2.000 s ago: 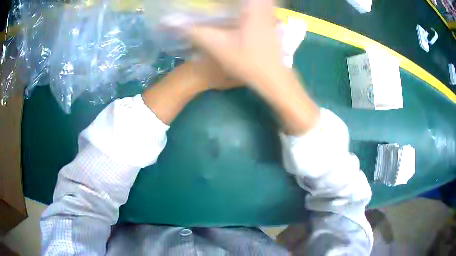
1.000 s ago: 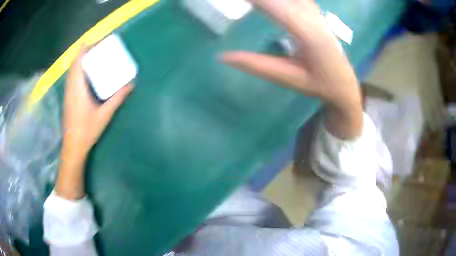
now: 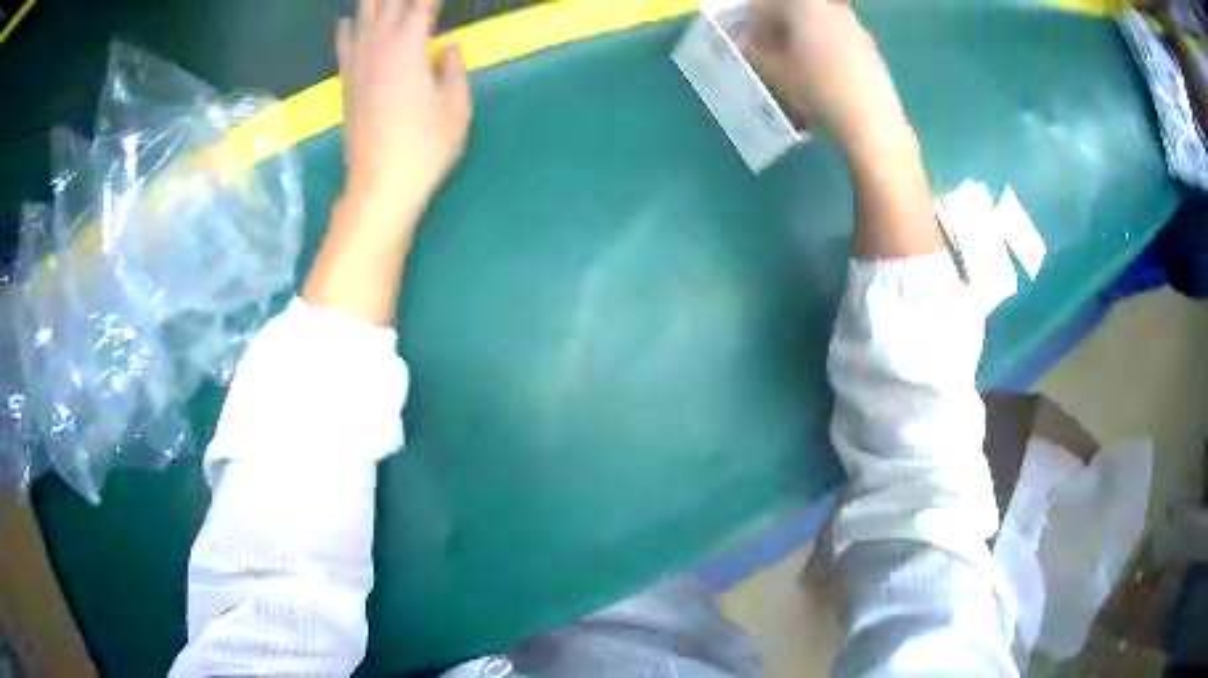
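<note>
My left hand [image 3: 404,113] is at the top left, over the yellow edge strip. Its thumb is apart from the fingers, and the fingertips reach the picture's top edge. No white unit shows in it; whether it holds something beyond the edge is hidden. My right hand [image 3: 821,66] is at the top, right of centre, fingers curled at a small white box [image 3: 737,96] with faint grey print. The fingertips are hidden, so a grip is not clear. White cards [image 3: 980,239] lie fanned beside my right wrist.
Crinkly clear plastic bags [image 3: 159,291] are piled at the left, across the yellow strip [image 3: 570,27]. The green bench top [image 3: 609,344] curves across the middle. Brown cardboard [image 3: 47,583] is at the lower left. White plastic [image 3: 1080,530] lies at the lower right, below the bench.
The view has turned. My left hand, which held a white unit a second ago, is now at the top edge with no unit visible. My right hand has moved from above the bench to the white box.
</note>
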